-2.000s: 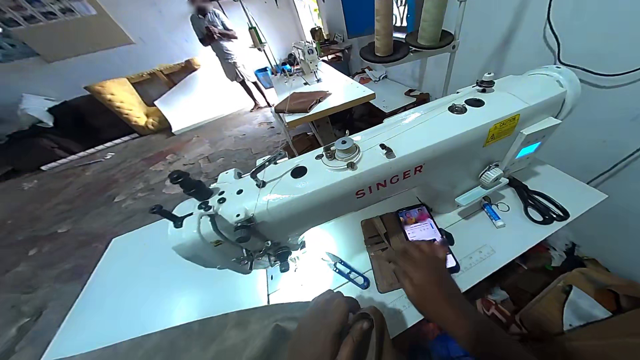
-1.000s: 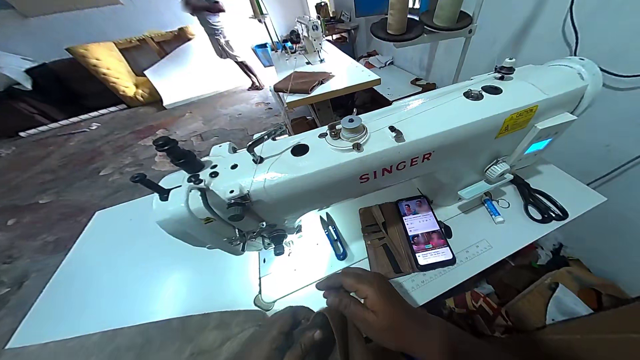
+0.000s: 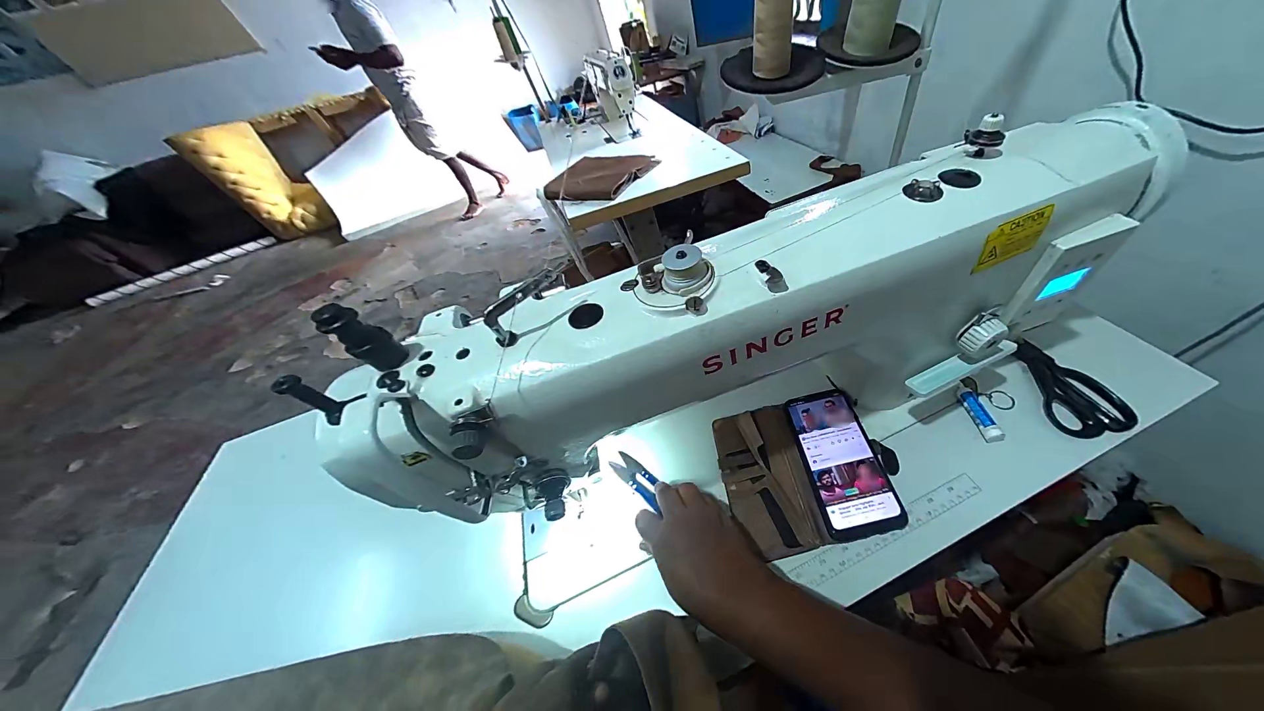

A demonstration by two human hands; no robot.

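Note:
My right hand (image 3: 696, 543) is on the blue thread snips (image 3: 640, 482), its fingers closed around their near end, just right of the needle area of a white Singer sewing machine (image 3: 770, 306). Right of the hand lies a phone (image 3: 847, 462) with a lit screen, in an open brown wallet case (image 3: 765, 484). Brown fabric (image 3: 415, 671) spreads along the table's near edge, below the hand. My left hand cannot be made out at the dark lower edge, among the fabric folds.
Black-handled scissors (image 3: 1076, 395), a small blue-and-white tube (image 3: 981, 413) and a ruler (image 3: 889, 528) lie on the white table (image 3: 247, 553). Cloth scraps (image 3: 963, 617) are below at right. Behind stand another sewing table (image 3: 691, 168), a yellow tufted furniture piece (image 3: 247, 178) and a walking person (image 3: 385, 79).
My right hand has moved from the fabric up to the thread snips and taken hold of them. Two seconds ago it was over the phone. The person behind has moved to the left.

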